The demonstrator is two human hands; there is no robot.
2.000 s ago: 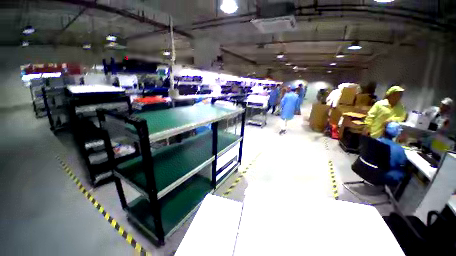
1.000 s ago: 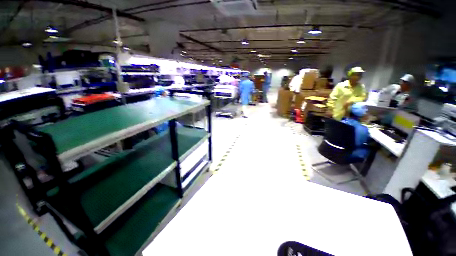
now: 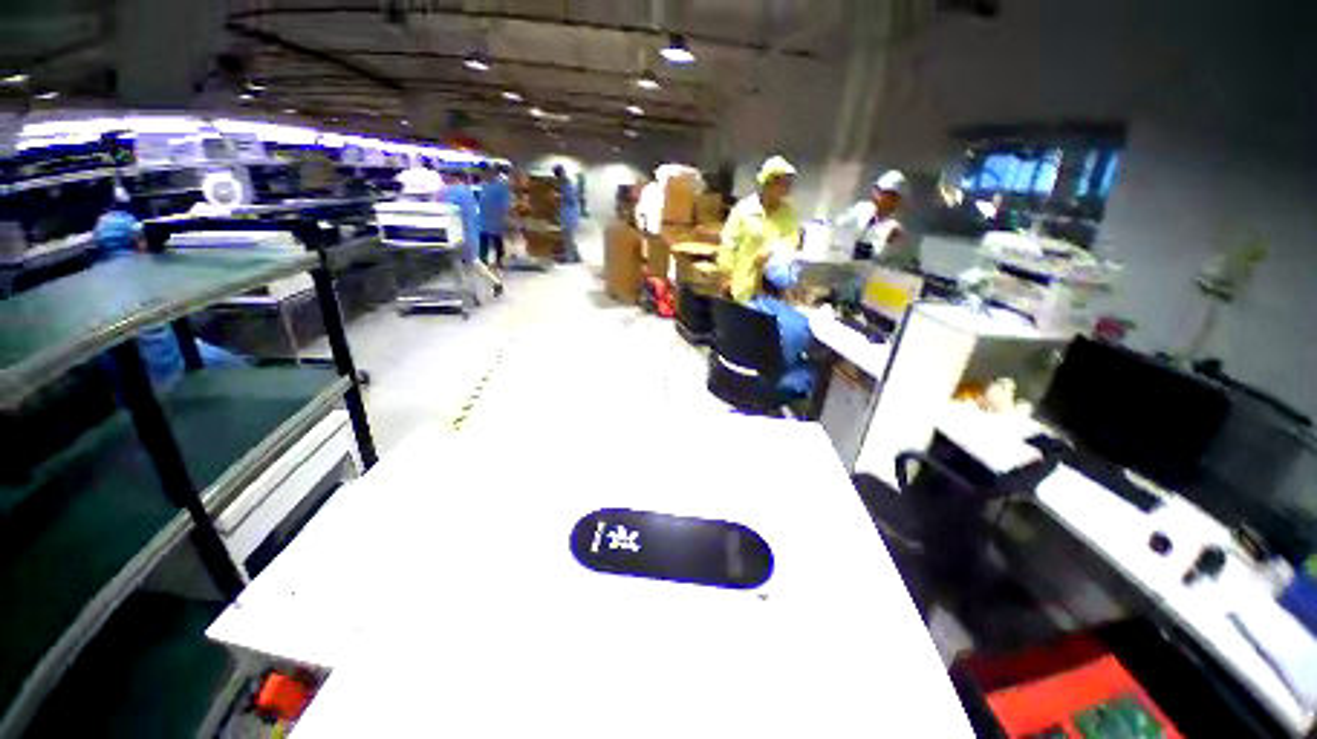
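A large white cabinet [image 3: 607,650] fills the lower middle of the view, nearest in front of me. Its face is overexposed, so few edges show. A black pill-shaped display panel [image 3: 672,549] with a white logo is on this face. A smaller, lower white surface [image 3: 296,585] adjoins the cabinet on the left. Small red-orange pieces [image 3: 285,696] show below that surface. Neither of my hands is in view.
A green-matted rack [image 3: 217,426] with black posts stands close on the left. On the right are an orange-red tray [image 3: 1069,693] with green boards, a black chair, and a white desk [image 3: 1155,570] with a monitor [image 3: 1141,409]. People, cartons [image 3: 626,263] and a trolley [image 3: 429,260] are ahead.
The view has turned right and moved forward. The whole display panel now shows, the rack has shifted left, and the right-hand desk and orange-red tray have come into view.
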